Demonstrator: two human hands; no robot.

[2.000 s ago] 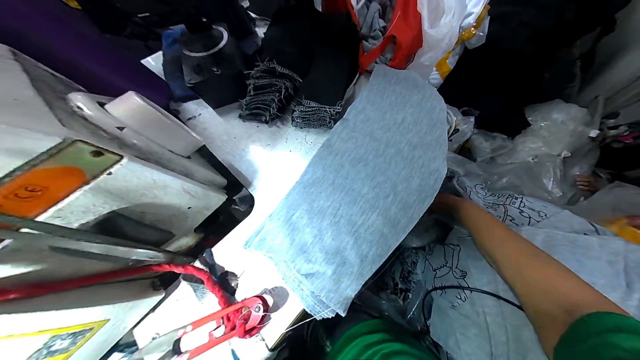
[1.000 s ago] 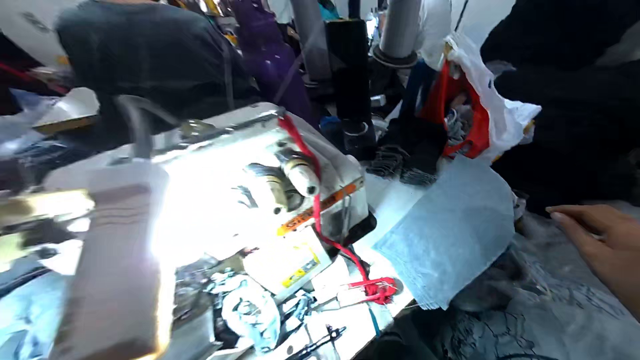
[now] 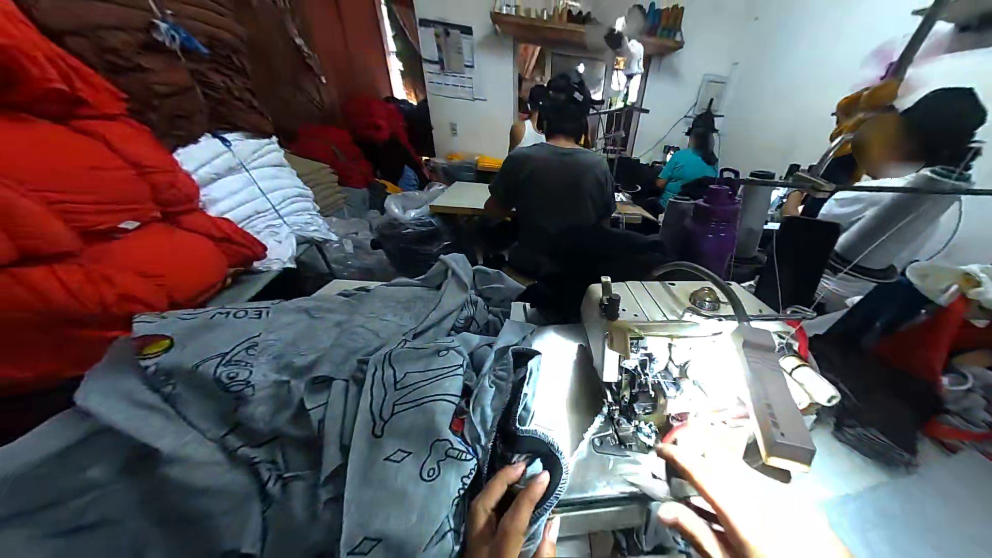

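At the bottom centre, my left hand [image 3: 511, 511] holds the dark band edge of a grey printed garment [image 3: 418, 418], its fingers closed on the overlocked rim. The garment spreads to the left over the table, with black line drawings on it. My right hand [image 3: 721, 504] is to the right, fingers apart, just in front of the overlock sewing machine [image 3: 674, 298]; nothing plain is in it. The machine's needle and looper area [image 3: 635, 395] is exposed and brightly lit by a lamp [image 3: 775, 399] on a bent neck.
Red bundled garments [image 3: 101, 232] and a tied white stack [image 3: 248, 186] rise on the left. A purple bottle [image 3: 711, 229] and thread cones stand behind the machine. Dark fabric pieces [image 3: 868, 395] lie to its right. A person in a dark shirt [image 3: 552, 190] sits ahead; other people work farther back.
The view has swung far left, to the sewing machine and the printed garment. My left hand, not seen a second ago, now grips the garment's edge.
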